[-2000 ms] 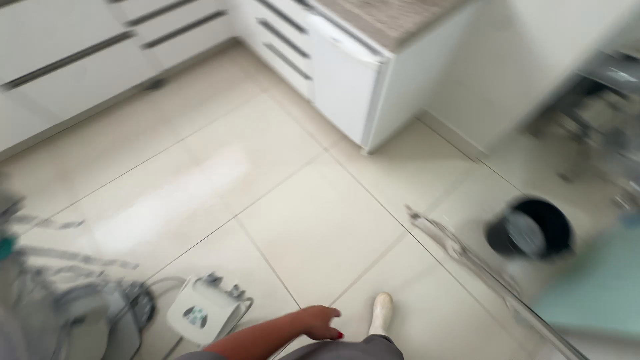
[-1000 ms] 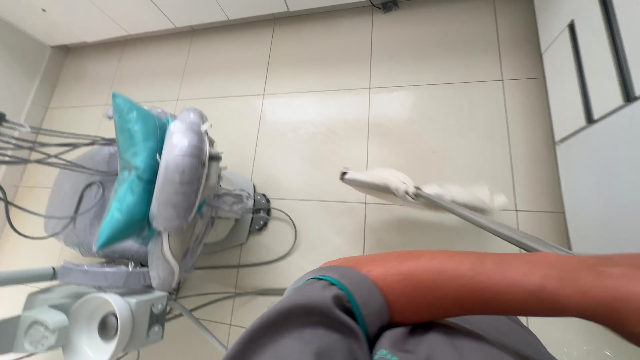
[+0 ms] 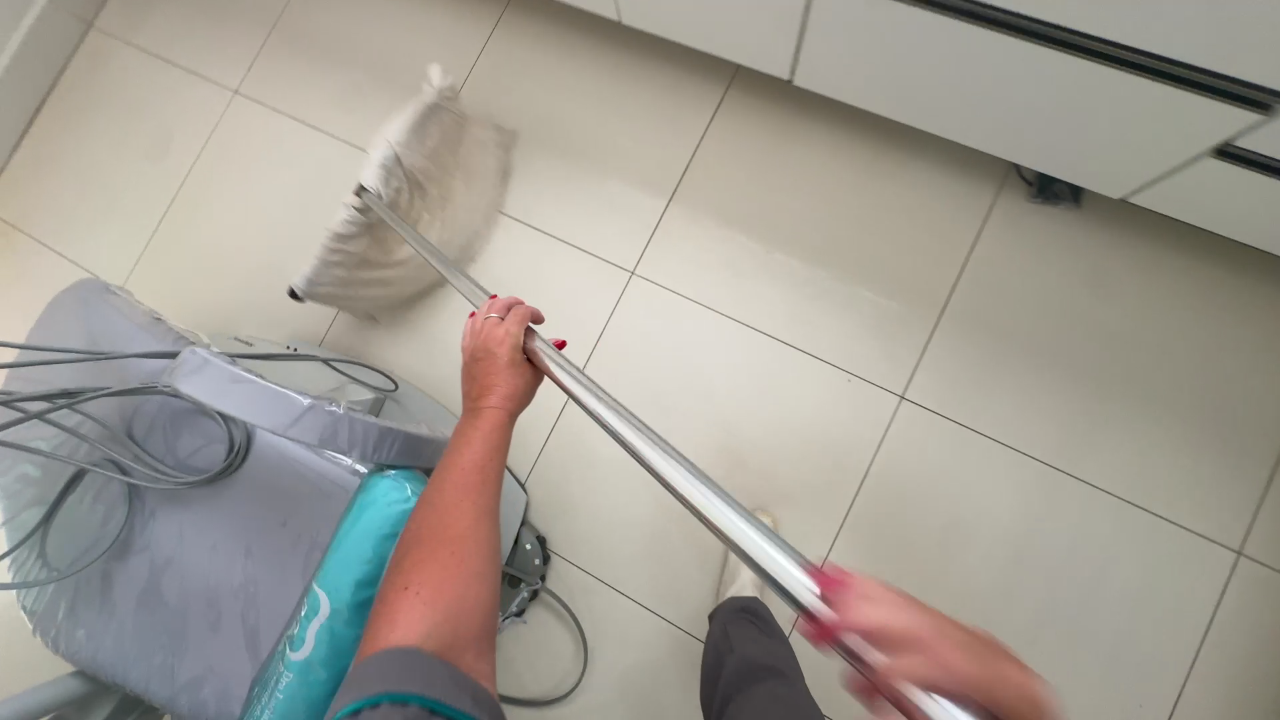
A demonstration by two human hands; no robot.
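Observation:
A shiny metal pole (image 3: 660,455) runs diagonally from the lower right to the upper left. My left hand (image 3: 503,355) is closed around its middle, with a ring and red nails showing. Lower down, my right hand (image 3: 925,645), blurred by motion, grips the pole near the bottom edge of the view. At the far end a pale cloth (image 3: 420,200) is draped over the pole's head and lies on the tiled floor (image 3: 770,370); its right side is blurred.
A plastic-covered grey dental chair (image 3: 250,540) with a teal cushion (image 3: 345,580) and looped grey cables (image 3: 190,470) stands at left. White drawer cabinets (image 3: 1000,90) line the upper right. A foot pedal unit (image 3: 525,570) with a cord sits beside the chair. My shoe (image 3: 745,565) is below centre.
The view has swung considerably. Both hands now show on the pole; one second ago only a forearm was visible, with the cloth-covered end on the floor ahead.

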